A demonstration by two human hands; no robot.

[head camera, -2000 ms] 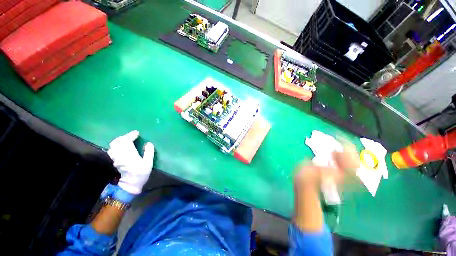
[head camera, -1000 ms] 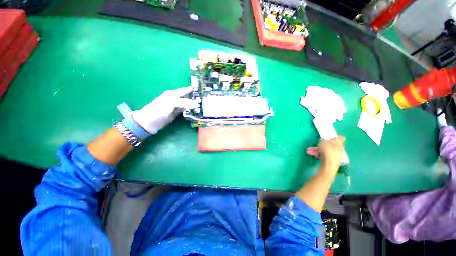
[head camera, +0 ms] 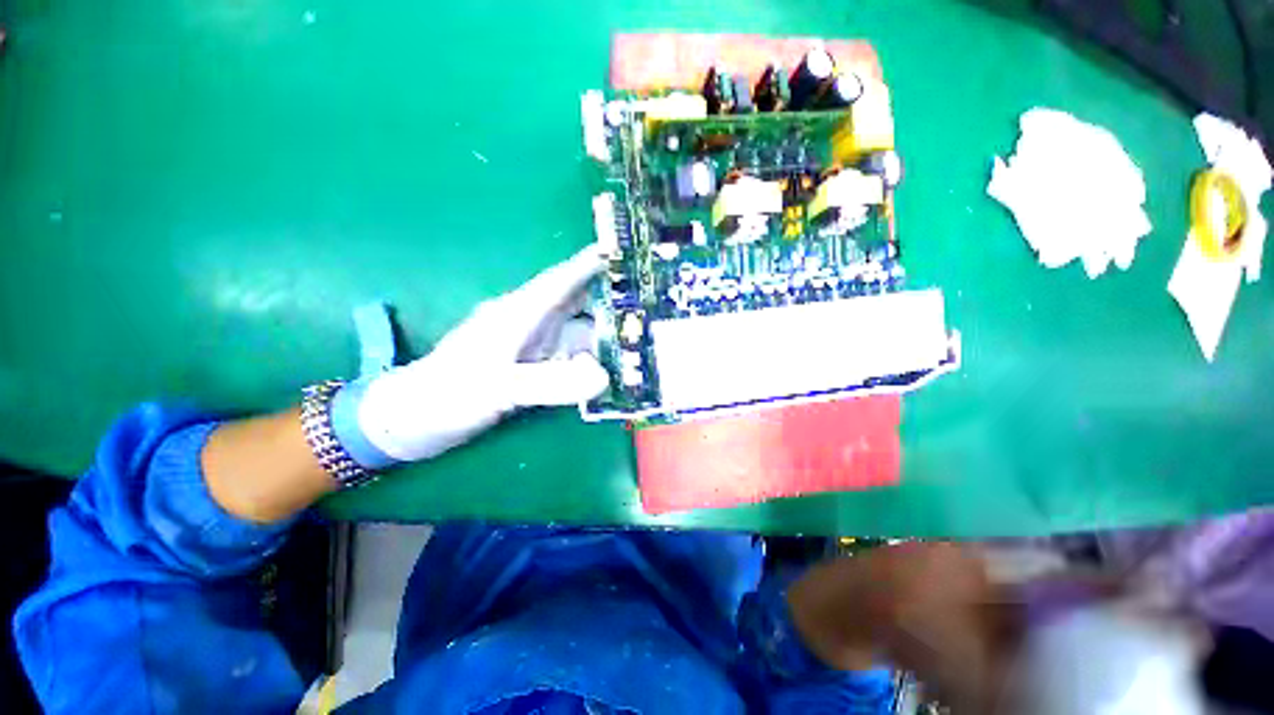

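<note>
A circuit board assembly [head camera: 762, 238] lies on a red foam pad [head camera: 769, 458], its long pale block along the near edge and yellow-topped parts mid-board. My left hand [head camera: 482, 356], in a white knit glove, holds the board's left edge. My bare right hand [head camera: 929, 615] is a blur at the bottom right, below the bench edge. A blurred whitish shape [head camera: 1118, 664] is beside it; I cannot tell whether it is held.
A crumpled white tissue heap [head camera: 1073, 192] lies right of the board. Further right, a yellow tape roll [head camera: 1218, 214] sits on white paper. Another person's purple sleeve [head camera: 1209, 566] shows at the lower right. Dark cables cross the upper right.
My right hand has moved down from beside the tissue to below the bench edge, and the syringe no longer shows beside the tissue. The view has moved closer to the board. My left hand stays on the board.
</note>
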